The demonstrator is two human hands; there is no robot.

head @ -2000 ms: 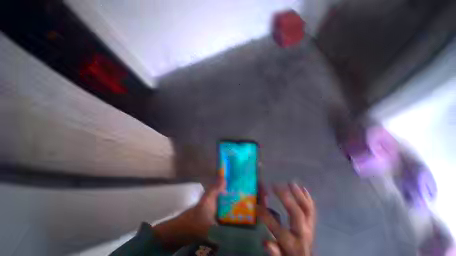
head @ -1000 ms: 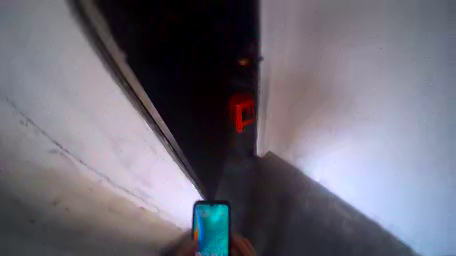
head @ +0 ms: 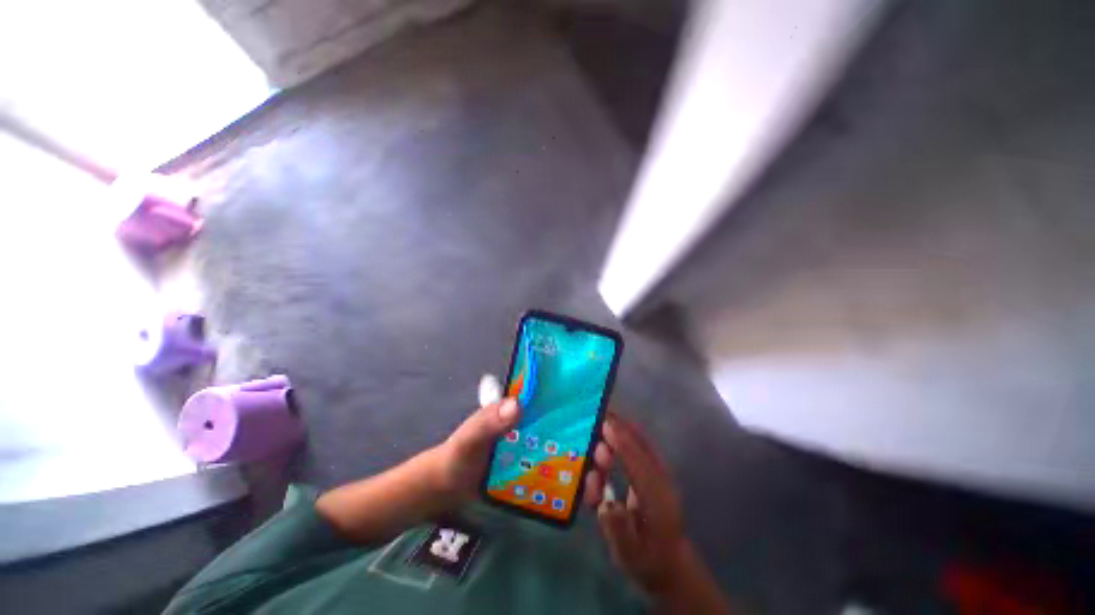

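A smartphone (head: 555, 418) with a dark frame and a lit teal and orange screen showing app icons lies in front of my body. My left hand (head: 478, 447) holds it from the left side, with the thumb over the screen edge. My right hand (head: 642, 511) is close against the phone's lower right edge, with its fingers bent. Whether it grips the phone or only touches it is hard to tell.
Grey concrete floor (head: 408, 204) spreads ahead. A pink stool (head: 159, 224) and two purple stools, one nearer (head: 240, 421) and one farther (head: 177, 344), stand at left beside a bright area. A pale wall edge (head: 708, 156) rises at right. A blurred red thing (head: 1003, 589) shows at lower right.
The view has swung from the dark doorway to the floor and stools. The phone and both hands now show higher and more fully in the picture, with the phone slightly tilted.
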